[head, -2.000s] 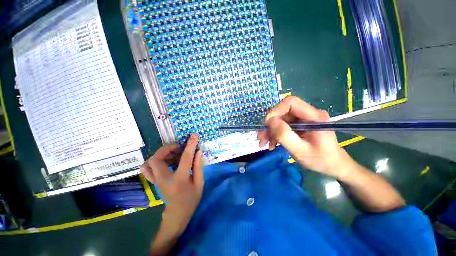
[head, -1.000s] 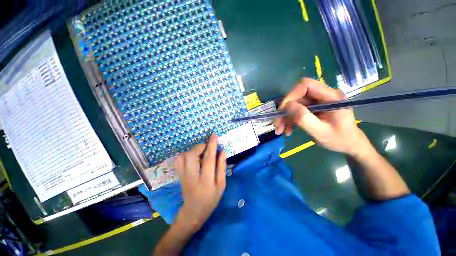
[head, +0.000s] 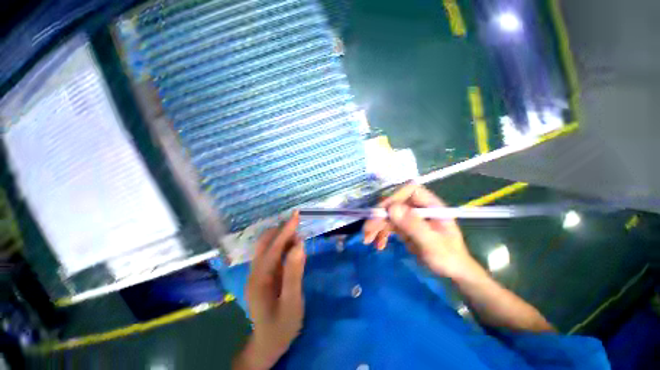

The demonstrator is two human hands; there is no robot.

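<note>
The view is blurred. My right hand point(head: 423, 227) holds a long thin packing tube point(head: 477, 212) between thumb and fingers. The tube runs roughly level, with its left end at my left fingertips and its other end fading out to the right. My left hand point(head: 278, 278) is at the front edge of the component tray point(head: 253, 108), fingers extended, fingertips touching or very near the tube's end. Whether it grips the tube or a part is not clear. The tray shows blue-white rows; single components are smeared.
A printed record sheet point(head: 87, 159) lies left of the tray. A bundle of violet tubes point(head: 517, 65) lies at the bench's right end. A yellow patch point(head: 380, 144) and a white blurred item point(head: 396, 163) sit by the tray's lower right corner. A dark blue bin point(head: 174, 290) is below the front edge.
The tube's left end has moved off the tray's grid to my left fingertips at the front edge. My right hand has moved left and down. The white item beside the tray's corner now shows.
</note>
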